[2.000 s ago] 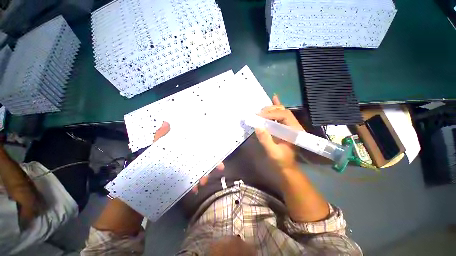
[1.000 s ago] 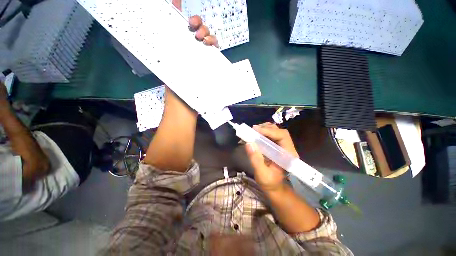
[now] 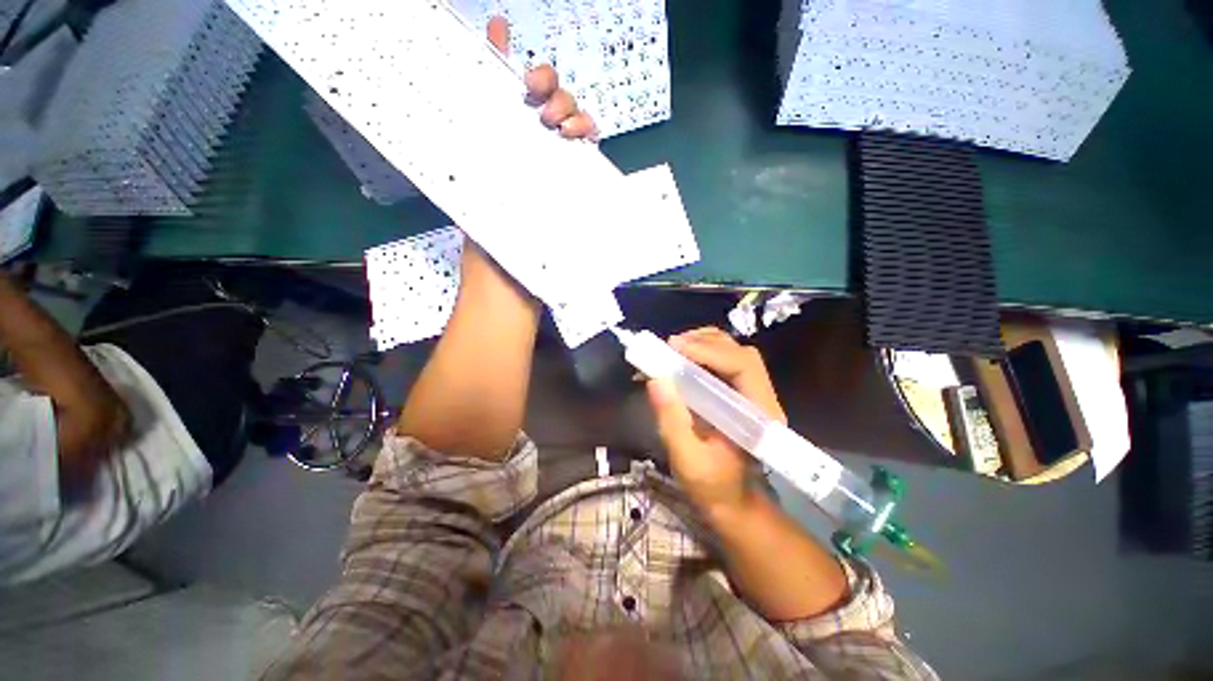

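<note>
My left hand [image 3: 556, 104] holds a long white board [image 3: 452, 166] with small dark dots, tilted diagonally; its fingers show at the upper edge and its palm is hidden beneath. My right hand [image 3: 712, 419] holds a clear-white dispensing syringe [image 3: 752, 428] like a pen. The syringe tip is at the board's lower right end; whether it touches cannot be told. A green fitting [image 3: 871, 516] with a thin yellowish-green hose is at the syringe's rear. Another dotted white board [image 3: 415, 282] lies crosswise under the held board at the bench edge.
Stacks of boards stand on the green bench [image 3: 758, 220] at left [image 3: 146, 120], behind the held board [image 3: 619, 60] and at right [image 3: 944, 73]. A black ribbed strip [image 3: 927, 246] overhangs the edge. A phone [image 3: 1042, 399] lies at right. Another person's arm [image 3: 60, 386] is at left.
My left hand has swung the held board up and left from over my lap, leaving another board below it. The syringe tip now meets the board's near end. Little moved in the last second.
</note>
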